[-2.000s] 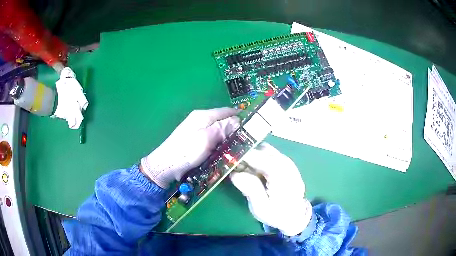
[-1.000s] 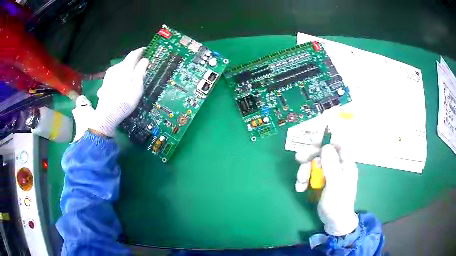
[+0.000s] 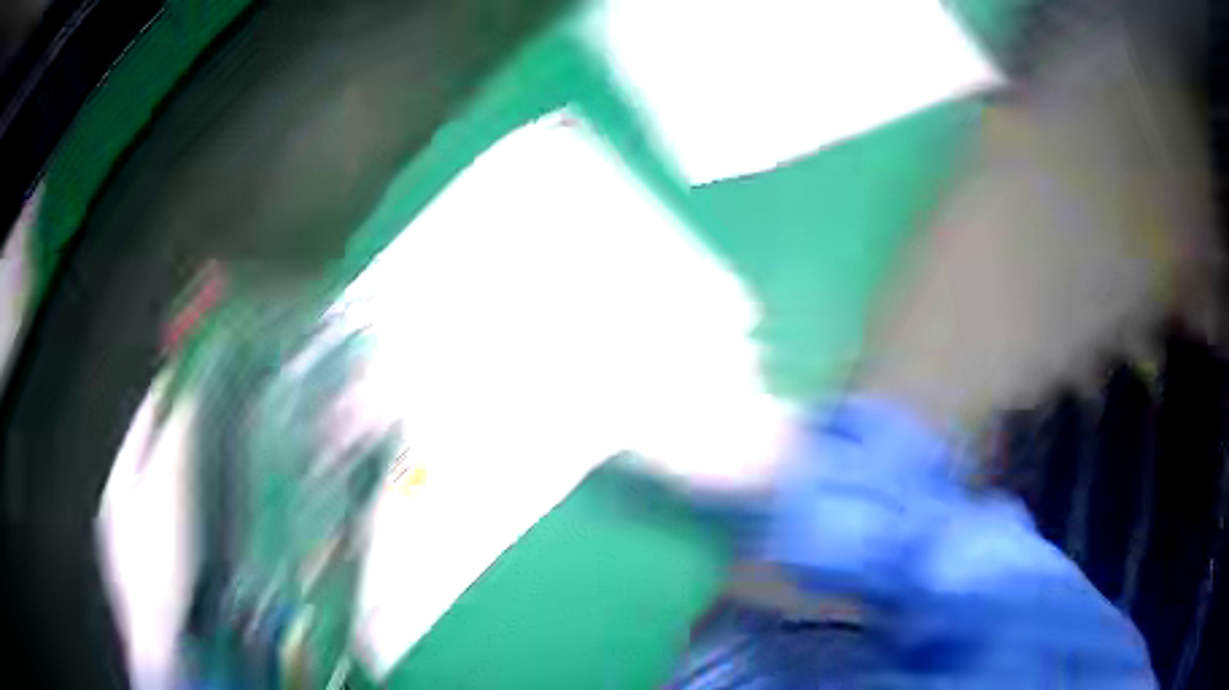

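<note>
The view is strongly blurred. A green circuit board (image 3: pixel 270 499) shows as a smear at the left, with a small red block near its top end. A white shape (image 3: pixel 148 539) along the board's left edge looks like my gloved left hand; its fingers and grip cannot be made out. My gloved right hand (image 3: pixel 721 431) lies over the lower right of the white paper and blends into it. Its fingers and anything in them cannot be made out. I cannot tell whether one or both boards are in the smear.
White paper sheets (image 3: pixel 553 310) lie on the green mat (image 3: pixel 580 593), with a small yellow mark near the board. Another white sheet (image 3: pixel 782 81) lies at the top. A grey surface (image 3: pixel 1038 270) is at the right, with dark ribbed shapes below it.
The view has swung right and tilted. The paper and a board now appear farther left. The bottle and control box have left the view. The yellow-handled tool can no longer be made out.
</note>
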